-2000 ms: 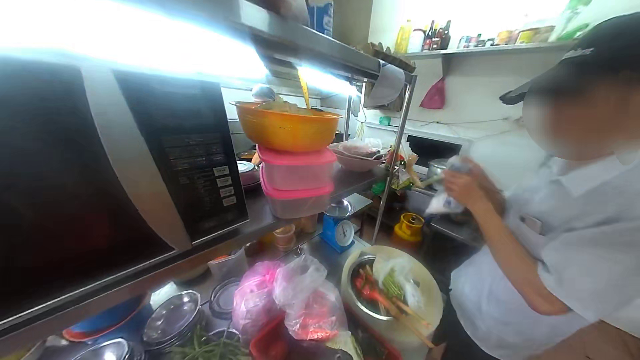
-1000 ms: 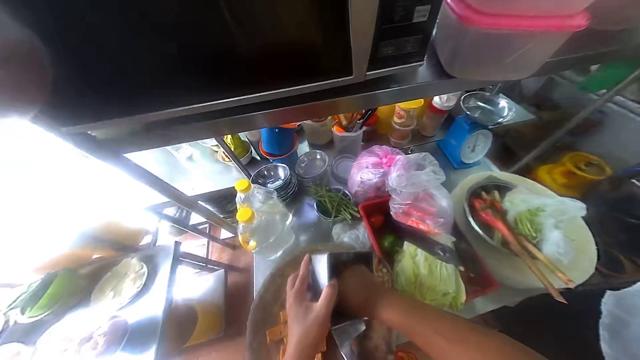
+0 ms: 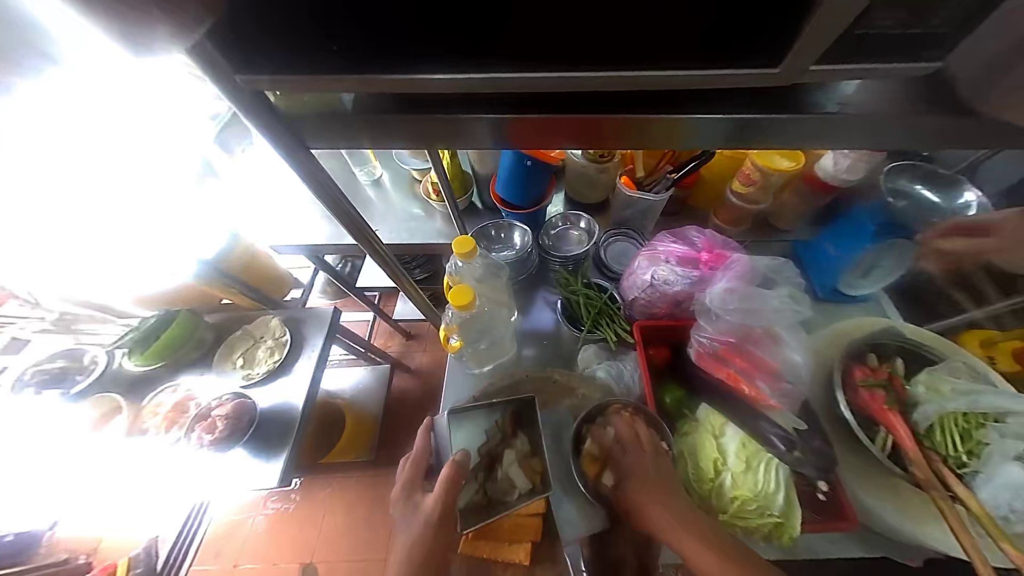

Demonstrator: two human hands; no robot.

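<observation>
My left hand (image 3: pixel 432 488) grips the left side of a square metal container (image 3: pixel 498 460), tilted over the board, with pale and brown chopped pieces inside. Orange-brown slabs (image 3: pixel 502 538) lie just below it on a round chopping board (image 3: pixel 532 390). My right hand (image 3: pixel 632 468) reaches into a round metal bowl (image 3: pixel 588 412) that holds pale and yellowish pieces; its fingertips are partly hidden among them. A blade (image 3: pixel 574 558) shows between the two hands at the bottom edge.
Right of the bowl, a red basket (image 3: pixel 836 512) holds lettuce (image 3: pixel 740 480) and an eggplant (image 3: pixel 756 416). Two yellow-capped bottles (image 3: pixel 480 312) stand behind the board. Another person's hand (image 3: pixel 976 240) is by the blue scale (image 3: pixel 852 248). A metal shelf edge (image 3: pixel 560 132) crosses above.
The view has swung down and left from the shelf and co-worker to the counter. Since one second ago my hands have moved apart, and another person's hand has appeared near the scale.
</observation>
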